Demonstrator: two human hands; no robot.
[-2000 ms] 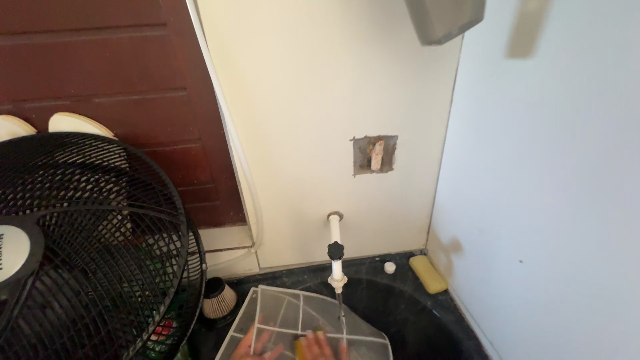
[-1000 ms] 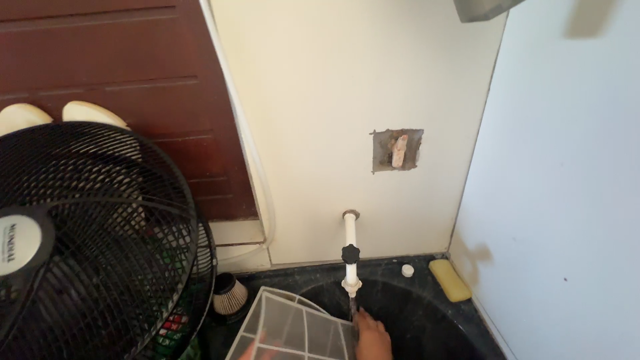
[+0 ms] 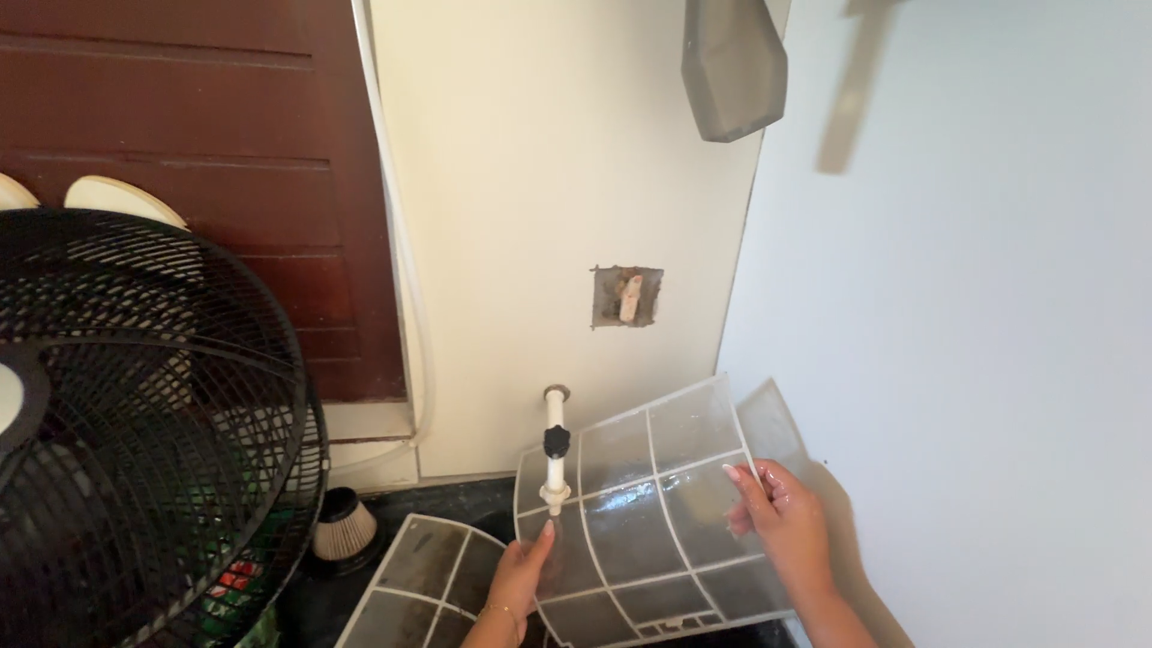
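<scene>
A wet mesh filter panel with a white plastic grid frame (image 3: 630, 513) is held up, tilted, beside the white plastic tap (image 3: 556, 450) with its black knob. My left hand (image 3: 517, 580) grips the panel's left edge just below the spout, thumb on its face. At the panel's right edge, my right hand (image 3: 778, 517) pinches the frame between thumb and fingers. A second mesh filter panel (image 3: 414, 576) lies at the lower left, on the dark counter or basin edge. Whether water is running cannot be told.
A black fan with a wire cage (image 3: 153, 405) fills the left side. A pleated cone filter (image 3: 344, 526) stands on the dark counter (image 3: 450, 499). A square wall hole (image 3: 627, 297) is above the tap. A grey object (image 3: 733, 72) hangs at the top; a pale wall borders the right.
A mesh panel is now raised in front of the tap, with both hands on its edges. My right hand has moved right, away from the tap. The raised panel now hides the yellow sponge's spot.
</scene>
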